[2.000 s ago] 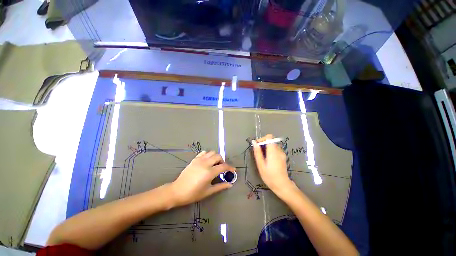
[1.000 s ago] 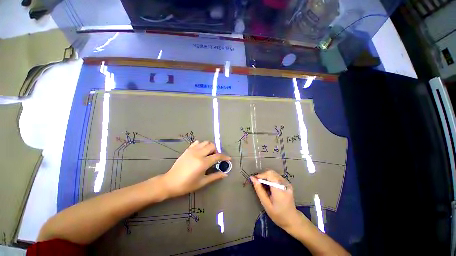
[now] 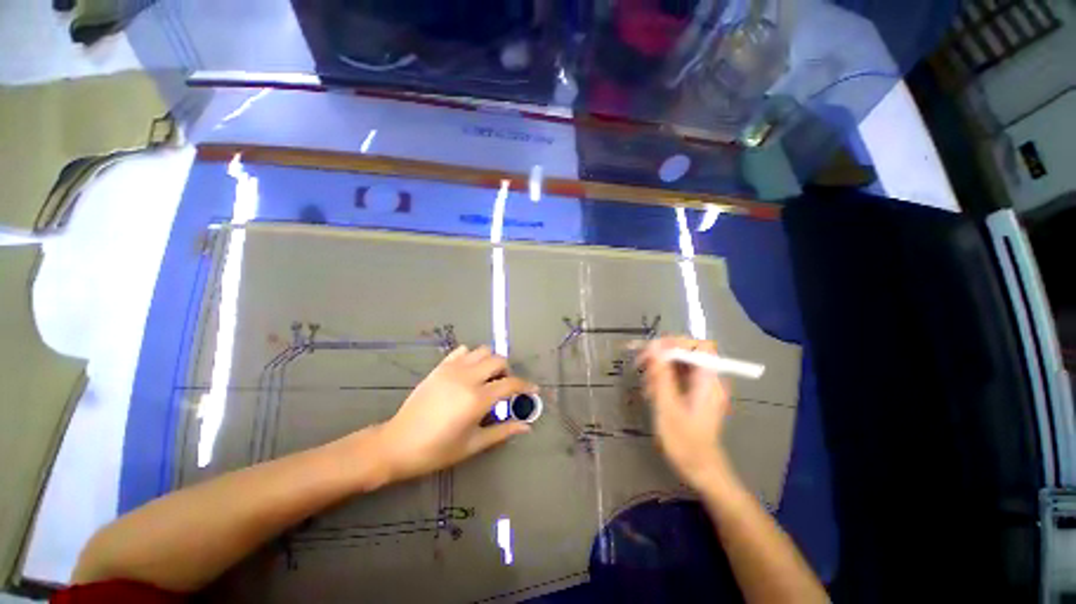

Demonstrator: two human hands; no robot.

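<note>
A large blue-tinted clear template with drawn lines and slots lies over a khaki fabric panel. My left hand rests on the template near the middle, thumb and fingers around a small round pot or roll with a dark centre and white ring. My right hand is slightly blurred and holds a white marking pen over the right-hand drawn outline. Whether the pen tip touches the template cannot be told.
Stacked khaki panels lie at left on a white table. A brown-orange hinge strip crosses behind the panel. A raised clear cover stands at the back. A black surface and white rail are at right.
My right hand moved from the outline's lower edge up and right, with the pen still held. My left hand stays around the round item. The view has shifted slightly.
</note>
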